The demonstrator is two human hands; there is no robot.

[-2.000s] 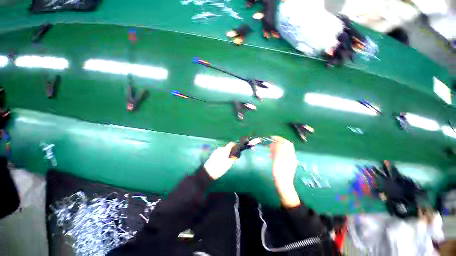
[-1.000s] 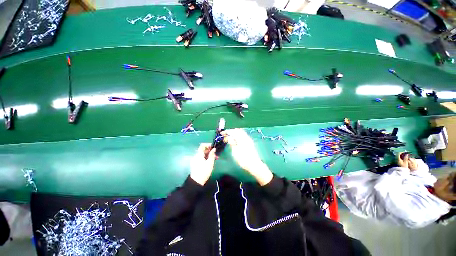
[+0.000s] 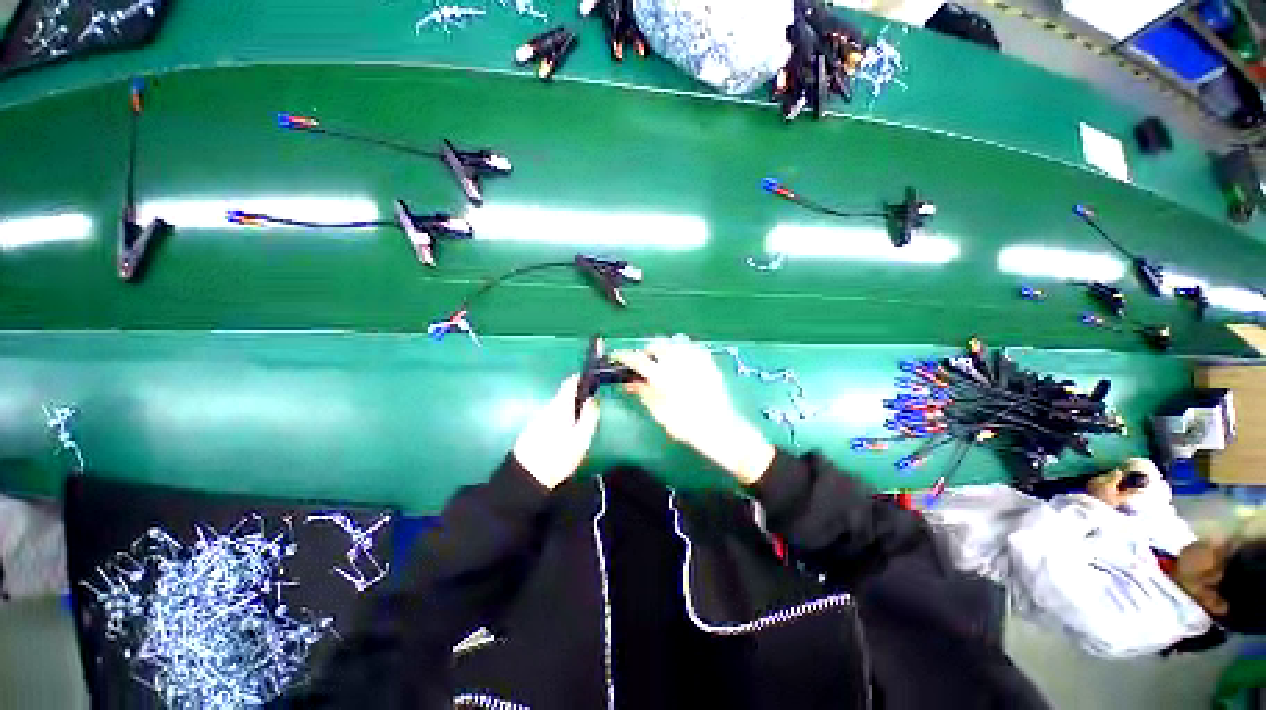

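My left hand (image 3: 558,433) and my right hand (image 3: 690,402) meet over the pale green bench edge in front of my chest. Between them they hold a black end piece (image 3: 594,375), with its long body upright in my left fingers and a part pointing right into my right fingertips. Its cable is not clearly visible. Cable leads lie on the belt beyond, the nearest one (image 3: 528,269) curving from a black end piece to blue and red tips. Silvery-white parts (image 3: 785,388) lie on the bench just right of my right hand.
A pile of leads (image 3: 1020,407) lies on the bench at right. A black tray of silvery-white parts (image 3: 208,617) is at lower left. A clear bag of parts (image 3: 722,39) sits on the far side. A person in white (image 3: 1076,548) is at the right, beside a cardboard box (image 3: 1236,402).
Since one second ago, the black end piece has turned between my hands, its side part now pointing right. The nearest leads on the belt appear further left in view. The view has also shifted.
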